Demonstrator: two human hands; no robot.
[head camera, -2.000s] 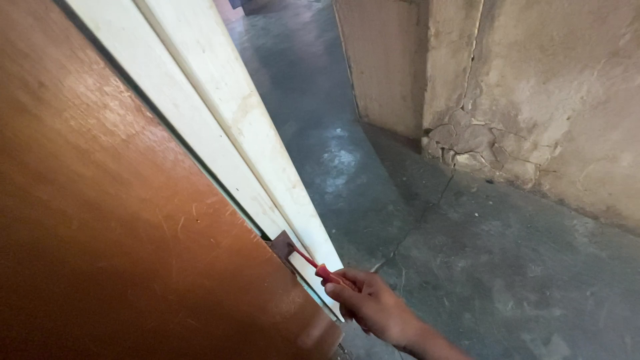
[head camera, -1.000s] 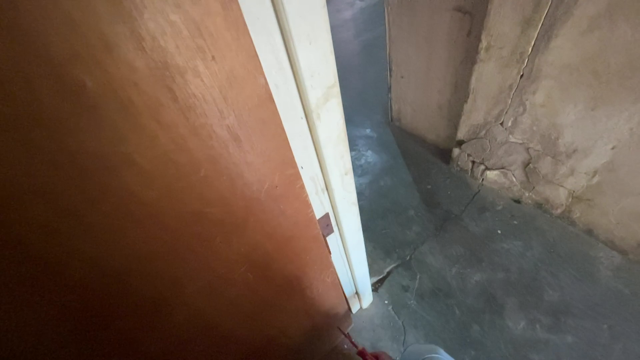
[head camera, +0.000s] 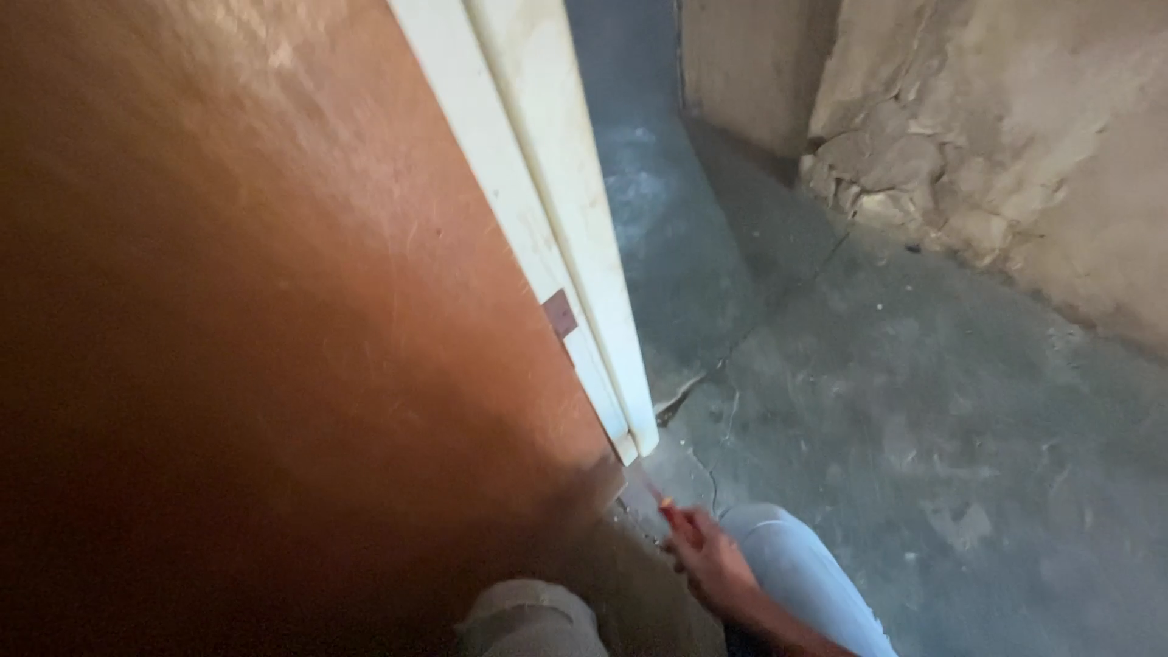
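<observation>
My right hand (head camera: 712, 552) grips a screwdriver (head camera: 668, 507) by its red handle. The blurred shaft points up and left at the lower end of the white door frame (head camera: 598, 274), near the floor; whether its tip touches anything cannot be told. Above it, a brownish-red metal hinge plate (head camera: 559, 314) lies on the frame beside the edge of the brown door (head camera: 365, 365). My left hand is out of the picture.
The brown door fills the left side. A grey, cracked concrete floor (head camera: 876, 438) spreads to the right, up to a wall (head camera: 1049, 137) with broken plaster at its foot. My two knees (head camera: 794, 557) show at the bottom edge.
Two seconds ago my right hand held the screwdriver at the hinge plate; now it is lower, by the foot of the frame. My knees have come into view.
</observation>
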